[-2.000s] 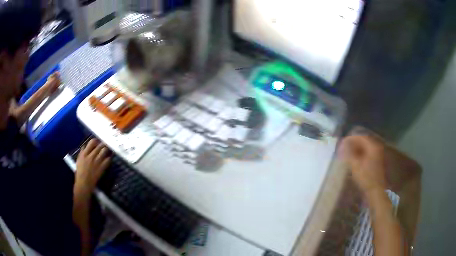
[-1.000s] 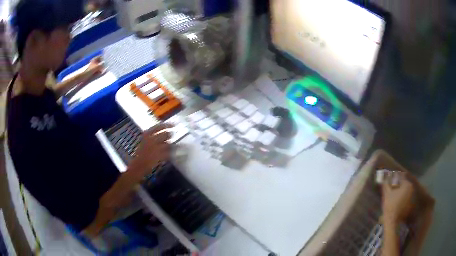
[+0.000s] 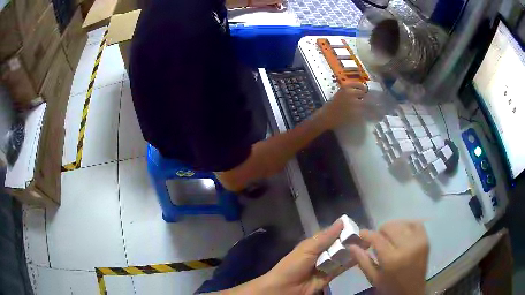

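Observation:
My left hand holds several small white plastic housings in a short row, at the bottom centre-right over the desk's front edge. My right hand is beside them, with fingers touching the upper housing; its far side is blurred. Stepped rows of white housings stand on the desk. A coworker's hand is at the near end of the orange jig, which holds white pieces on a perforated base plate.
The coworker sits on a blue stool to the left. A keyboard, ribbed duct, control panel and monitor surround the desk. A carton's edge is at bottom right. Taped floor and cartons lie left.
The view has swung left. My right hand has left the carton and come to the housings in my left hand, which is now in view. The coworker's hand has moved onto the jig's near end.

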